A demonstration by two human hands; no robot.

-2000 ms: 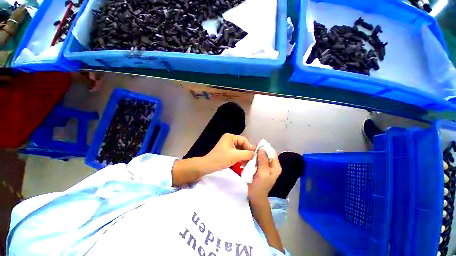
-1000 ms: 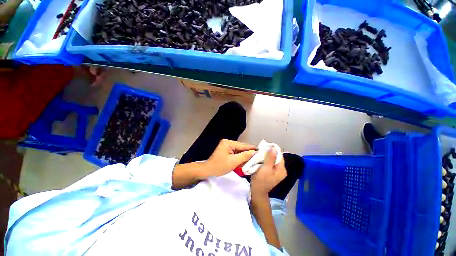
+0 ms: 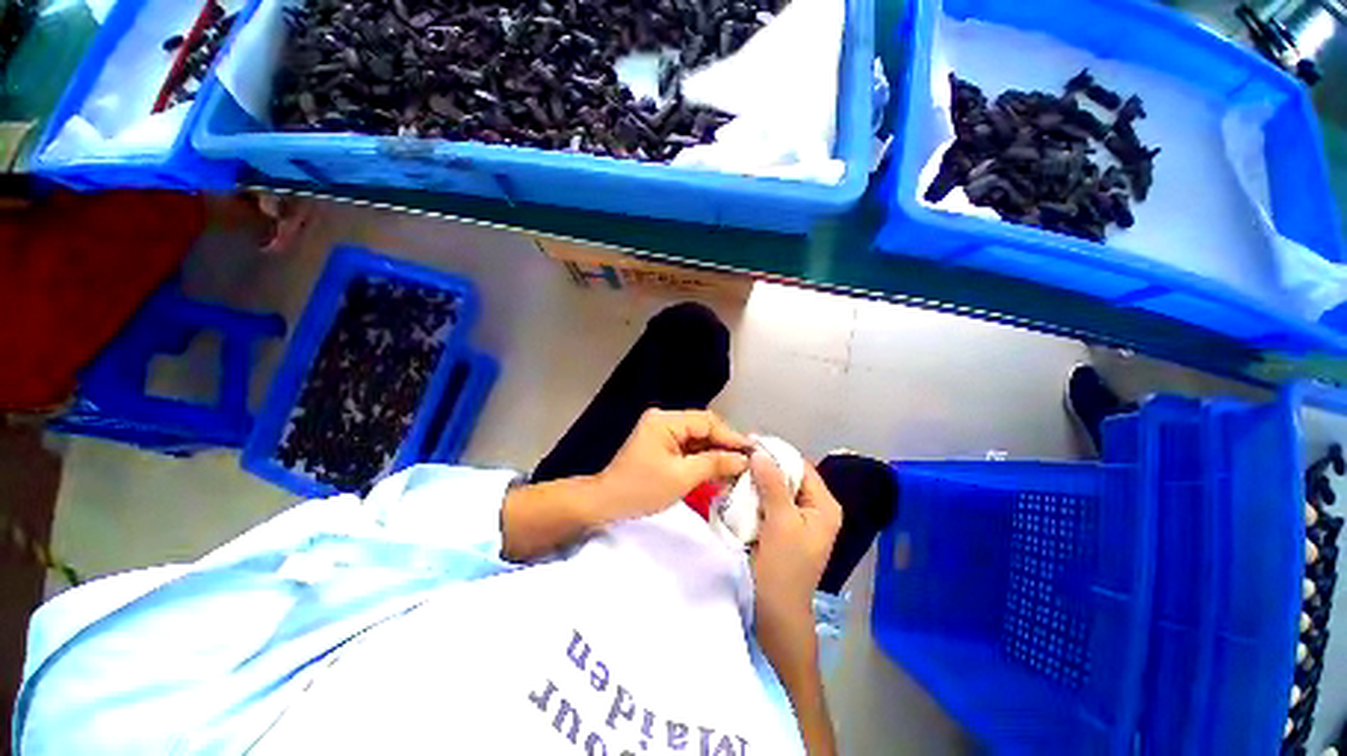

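Observation:
My left hand (image 3: 660, 467) and my right hand (image 3: 790, 529) meet above my lap. My right hand is closed on a crumpled white cloth (image 3: 739, 511). The fingertips of my left hand are pinched together at the cloth's upper edge; a small dark part may be between them, but it is too small and covered to tell. A red object (image 3: 702, 498) shows partly behind the cloth and my left hand. A large blue tray (image 3: 517, 180) heaped with dark parts (image 3: 443, 74) stands on the bench ahead.
A white-lined blue tray (image 3: 1019, 254) with a smaller pile stands right on the bench, another blue tray (image 3: 111, 166) left. A blue floor tray (image 3: 273, 470) and stool (image 3: 222, 428) are low left, beside a person in red (image 3: 89, 296). Stacked blue crates (image 3: 960, 591) stand by my right knee.
My right hand has turned and shifted slightly on the cloth, which is now bunched more tightly. My left hand stays close to it. The trays hold the same heaps.

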